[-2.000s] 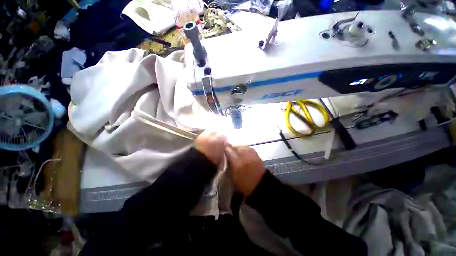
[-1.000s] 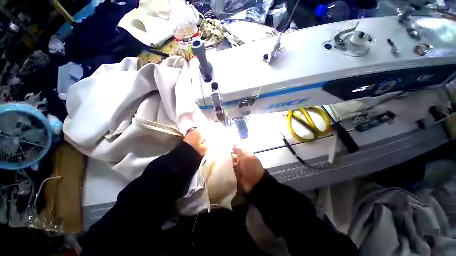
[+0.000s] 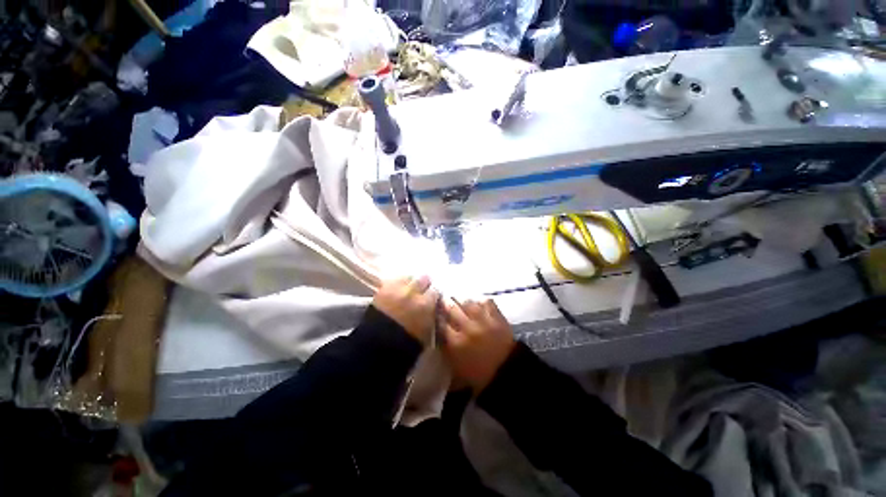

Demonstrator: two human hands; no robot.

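Note:
An off-white garment piece (image 3: 233, 184) lies in large folds left of the needle area and runs under both hands. My left hand (image 3: 408, 306) grips its edge just in front of the needle area. My right hand (image 3: 474, 335) is beside it, also gripping the cloth edge; the two hands nearly touch. Below them a cloth end hangs over the table's front edge. The presser foot area (image 3: 452, 243) of the white sewing machine (image 3: 544, 146) is behind the hands. Glare hides whether the cloth lies under the foot.
Yellow-handled scissors (image 3: 589, 245) and a thin black cord (image 3: 563, 303) lie right of the needle. A light blue fan (image 3: 53, 235) stands at the left. A cream cloth piece (image 3: 311, 44) lies behind the machine. A grey-beige cloth heap (image 3: 748, 427) sits at lap level right.
My left hand has moved away from the needle toward me, and both hands have come together. The cloth end below, spread out a second ago, is now narrower and folded.

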